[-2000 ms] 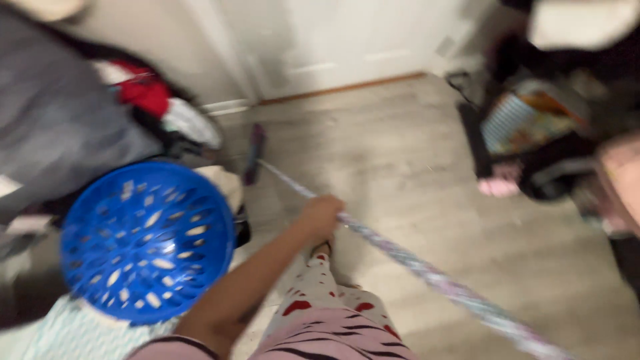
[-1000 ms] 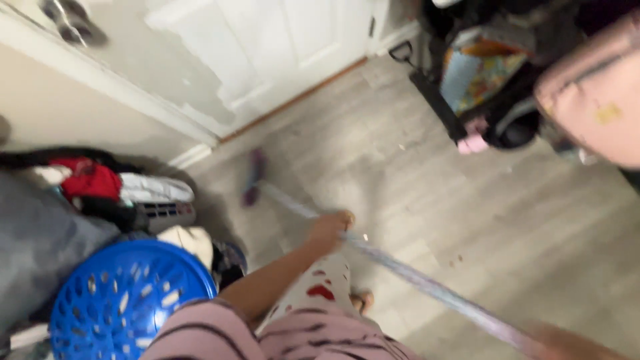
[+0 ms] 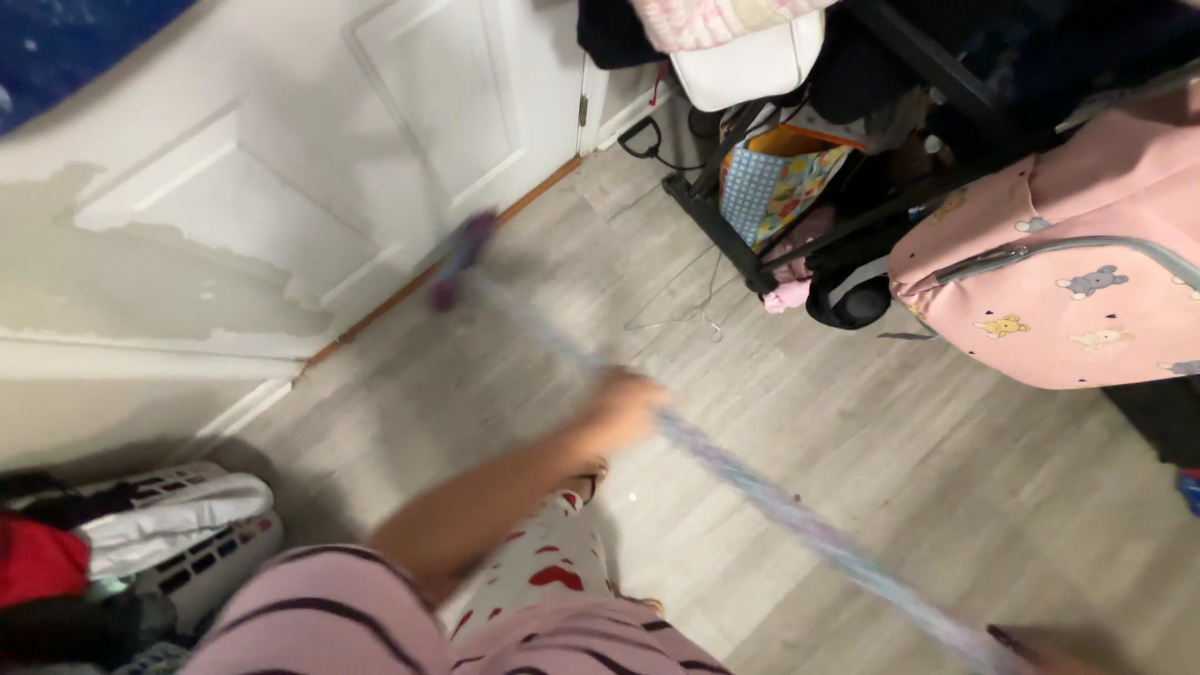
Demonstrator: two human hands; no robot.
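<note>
A broom with a patterned pale blue and purple handle (image 3: pixel 787 511) slants across the view. My left hand (image 3: pixel 623 408) is closed around the middle of the handle, blurred by motion. At the bottom right edge my right hand (image 3: pixel 1050 652) is partly cut off, at the upper end of the handle, its fingers mostly out of view. The purple and blue broom head (image 3: pixel 464 261) is down by the orange-brown threshold of the white door (image 3: pixel 450 84), also blurred.
A wire hanger (image 3: pixel 680 323) lies on the wood-look floor. Right of it stand a black metal frame (image 3: pixel 717 230), a patterned bag (image 3: pixel 778 183) and a pink backpack with animal prints (image 3: pixel 1078 272). A laundry basket (image 3: pixel 220 562) with clothes is at lower left.
The broom head has moved from the floor near the laundry to the foot of the door. My left hand stays on the handle. The view has shifted, and the blue basket is out of it.
</note>
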